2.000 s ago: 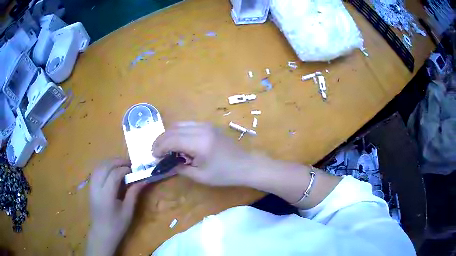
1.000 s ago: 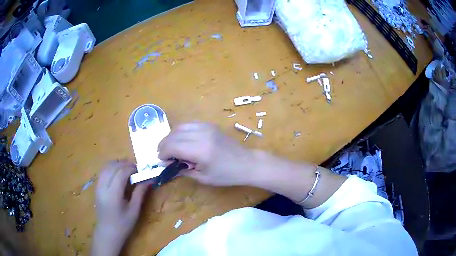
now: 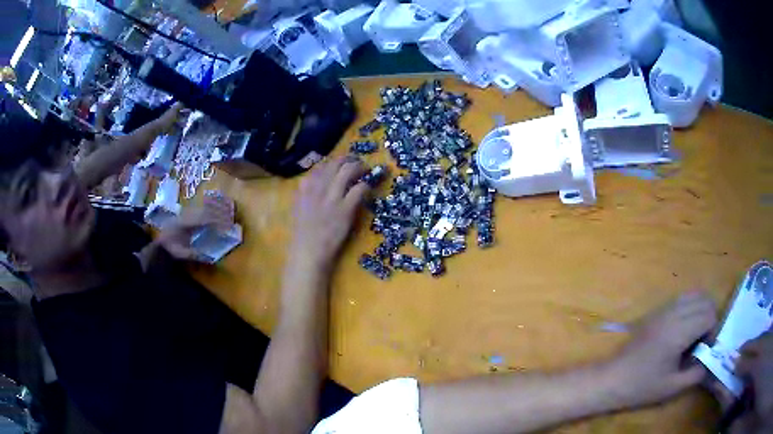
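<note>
A white housing shell (image 3: pixel 739 326) lies on the orange bench at the far right, its rounded end up and partly cut off by the edge. My left hand (image 3: pixel 670 343), slightly blurred, holds it at its flanged box end. My right hand (image 3: pixel 757 377) is at the right edge, dim, blurred and mostly cut off, touching or close beside the shell. A dark hand tool (image 3: pixel 734 414) shows under it; its tip is not clear.
Small dark metallic parts (image 3: pixel 424 182) lie heaped mid-bench. Housings (image 3: pixel 542 157) are piled behind. At left, a person in black (image 3: pixel 144 339) has one hand (image 3: pixel 326 208) by the heap, another on a white part (image 3: pixel 216 240). A black device (image 3: pixel 292 114) stands behind.
The view has swung left, bringing in the neighbouring person and the whole metallic heap. My hands and the shell now appear at the far right; the puffy bag and loose inserts are out of view.
</note>
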